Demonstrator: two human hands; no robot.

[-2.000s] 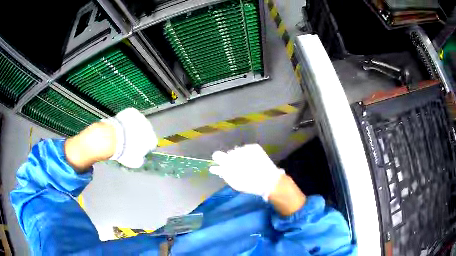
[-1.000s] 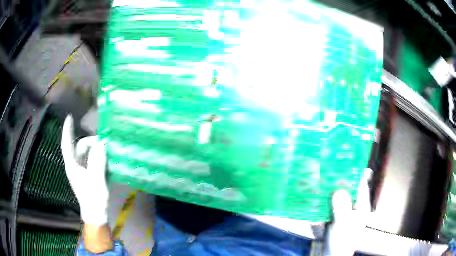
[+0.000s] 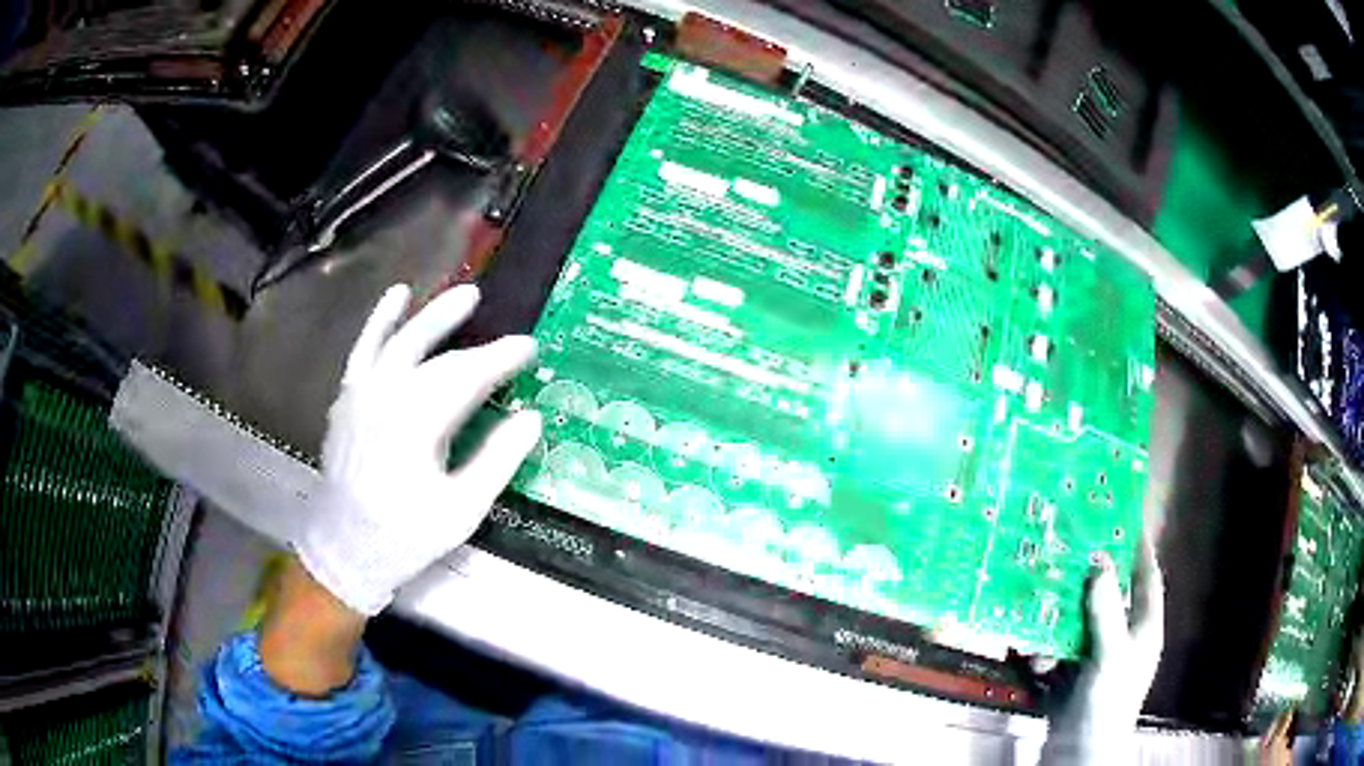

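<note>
A large green printed circuit board [image 3: 778,359] with white markings and a row of printed circles lies tilted across the view on a black wave-solder carrier [image 3: 673,576] with red-brown edge bars. My left hand [image 3: 397,442], in a white glove, is at the board's left edge, with fingers apart and fingertips beside the edge; nothing shows in it. My right hand [image 3: 1119,651], also gloved, is at the board's lower right corner, fingers along the edge; its palm and wrist are partly cut off by the picture's bottom.
Silver conveyor rails [image 3: 598,636] run along both sides of the carrier. Another green board [image 3: 1309,599] lies on the line at the far right, with part of a person's hand below it. A board rack [image 3: 83,524] stands at the left. Stacked pallets [image 3: 180,53] show at the top left.
The board was first seen edge-on between both hands over the floor, then raised broadside. It now lies on the carrier. The view has turned to the conveyor, and my left fingers have spread at the edge.
</note>
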